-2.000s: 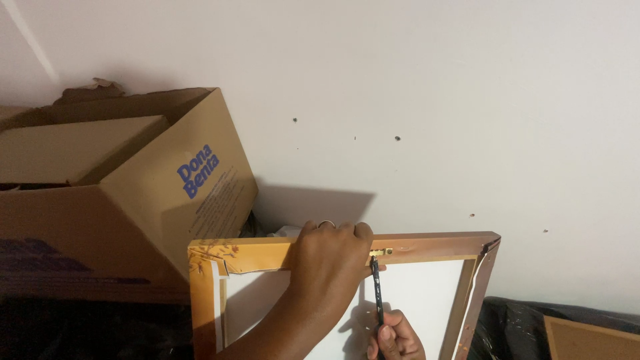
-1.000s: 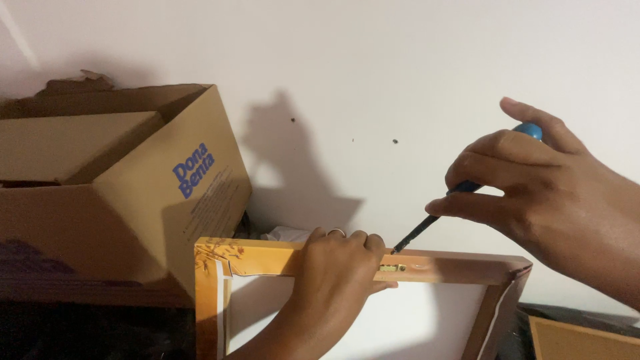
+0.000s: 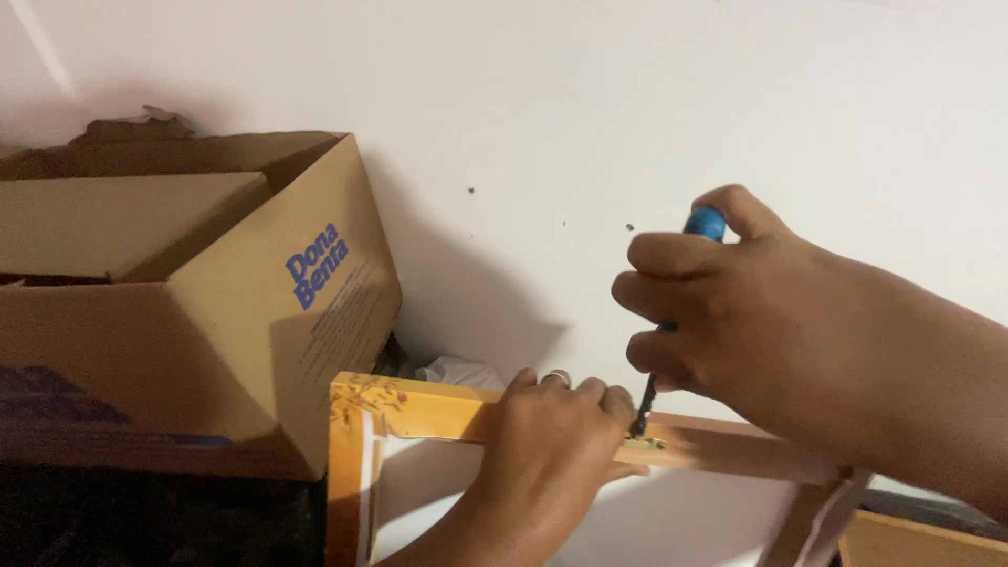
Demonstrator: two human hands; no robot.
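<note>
A stretched canvas on a wooden frame [image 3: 449, 411] stands with its back toward me. My left hand [image 3: 551, 449], wearing a ring, grips the top bar of that frame near its middle. A small brass-coloured hanger [image 3: 647, 443] lies on the bar just right of my left fingers. My right hand [image 3: 732, 315] is closed around a screwdriver [image 3: 706, 224] with a blue handle end. Its dark shaft points down, and the tip is at the hanger; whether it sits in a screw I cannot tell.
An open cardboard box [image 3: 228, 331] with another carton inside stands at the left. Behind the frame rises a white wall [image 3: 488, 94] with several small holes. Dark plastic [image 3: 157, 512] lies below the box. A wood-edged board [image 3: 929, 543] is at the lower right.
Two seconds ago my right hand was low, in front of the canvas back, with the screwdriver pointing up. It is now above the bar with the tool pointing down, steeper than a second ago.
</note>
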